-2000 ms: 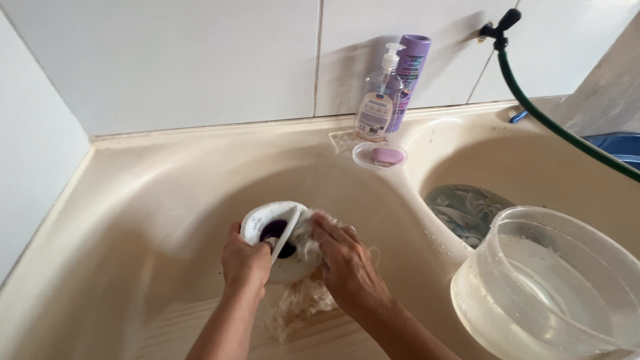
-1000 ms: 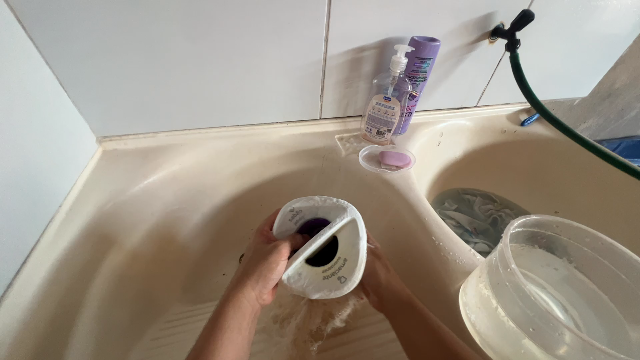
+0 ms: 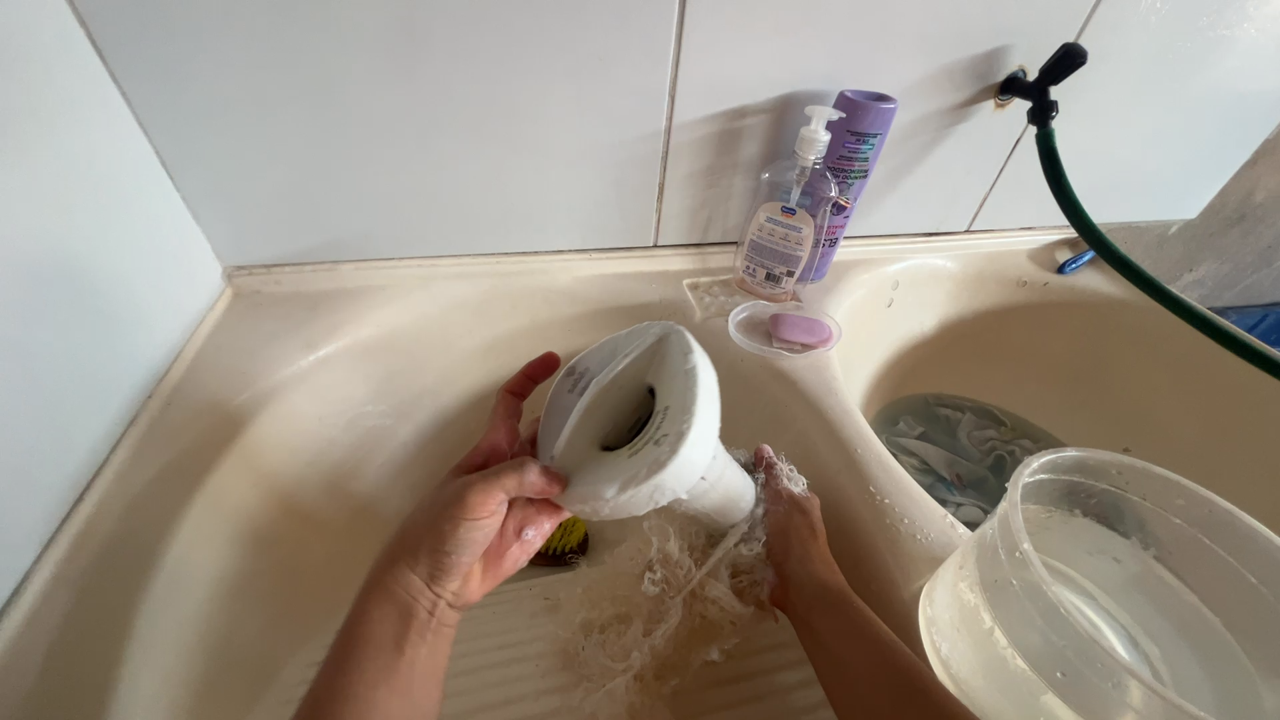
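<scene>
A white plastic mop head socket, with a wide rim, a dark opening and a narrower tube end, is held tilted over the ribbed basin. My left hand grips its rim with thumb and fingers. At the tube end, my right hand holds wet, stringy whitish fibres against it; its fingers are mostly hidden. The fibres hang down onto the ribbed floor of the basin. Below the rim, beside my left hand, lies a brush with yellow bristles, partly covered.
A soap dish with pink soap, a pump bottle and a purple bottle stand on the ledge. At right are soaking cloths, a clear plastic tub and a green hose on a black tap.
The white piece has been tilted so its tube end points right. My right hand has come from behind it to that end. The yellow-bristled brush has come into sight.
</scene>
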